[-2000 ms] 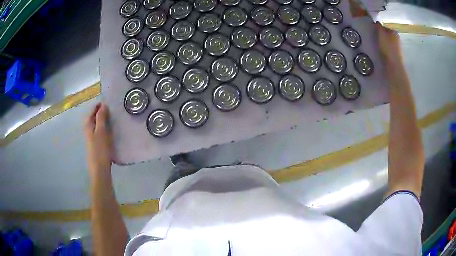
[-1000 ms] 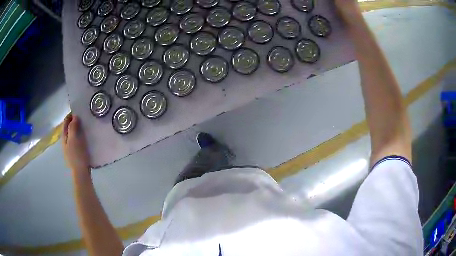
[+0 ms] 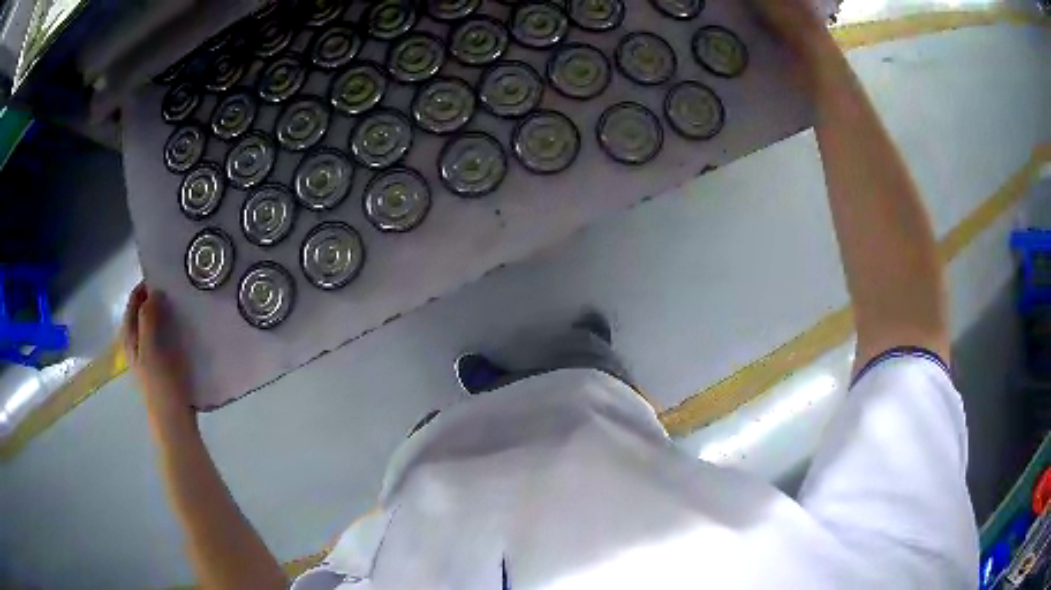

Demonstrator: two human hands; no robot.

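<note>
A large greyish carrier board (image 3: 461, 248) is held out in front of me, tilted in view, its near edge running up to the right. Several rows of round metal parts (image 3: 397, 198) with dark rims and concentric rings lie on it. My left hand (image 3: 154, 346) grips the board's left edge near the lower left corner. My right hand (image 3: 793, 32) is at the board's right edge near the top of the picture, its fingers partly hidden. The board's far edge is partly in shadow and cut off by the picture.
A stack of board edges on a rack (image 3: 127, 52) shows at the upper left, against the board's far left corner. Blue plastic stools (image 3: 32, 317) stand at the far left and right. Grey floor with yellow lines (image 3: 761, 367) and my shoes (image 3: 478, 371) show below the board.
The board with its discs has shifted left in view and turned slightly. The rack's stacked edges have come into view at the upper left. Both hands keep hold of the board.
</note>
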